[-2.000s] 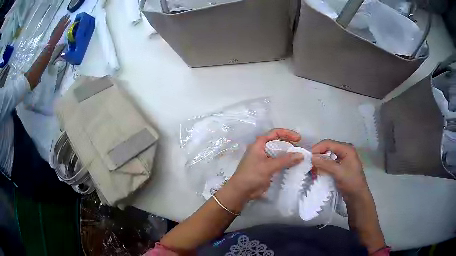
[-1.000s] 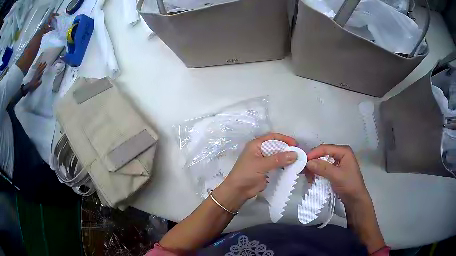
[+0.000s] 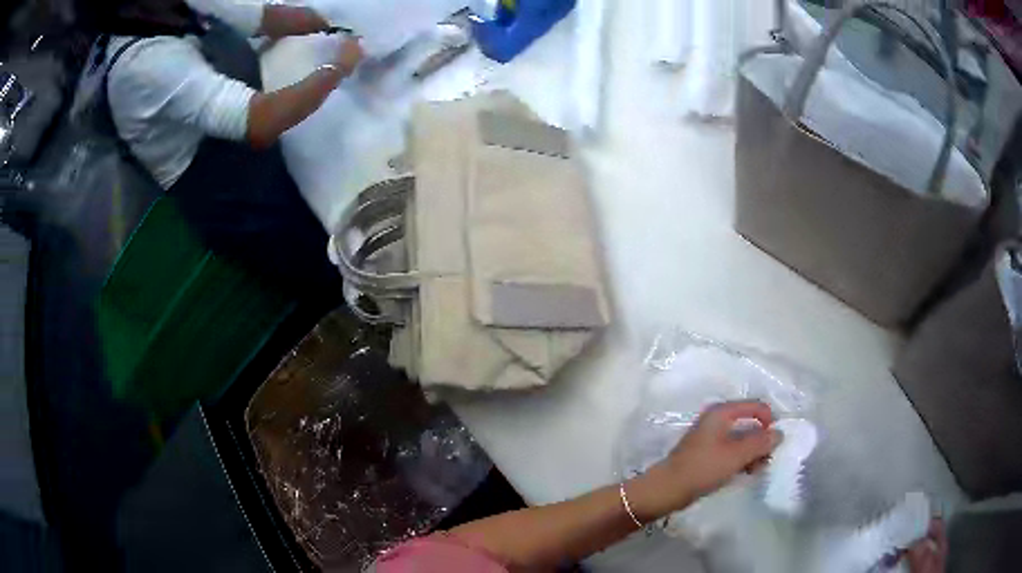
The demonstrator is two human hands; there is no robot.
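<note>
My left hand (image 3: 734, 439) pinches a white toothed foam protector (image 3: 791, 457) over a crinkled clear polybag (image 3: 717, 381) on the table. My right hand (image 3: 926, 551) is at the lower right edge, mostly cut off, with fingers at the end of another white foam protector (image 3: 885, 531), which is blurred. Folded beige fabric bags (image 3: 448, 224) with grey-taupe strips lie at the table's near edge, their handles (image 3: 375, 241) hanging past it.
Taupe tote bags (image 3: 824, 213) with white stuffing stand at the right. A blue tape dispenser (image 3: 521, 28) is at the top. Another person's arm (image 3: 294, 106) reaches over the table at upper left. A green crate (image 3: 179, 302) and brown plastic-covered seat (image 3: 347, 437) are below.
The view has swung left, so the beige bags now sit mid-picture and the totes at the right. My hands have moved apart, each with a white piece.
</note>
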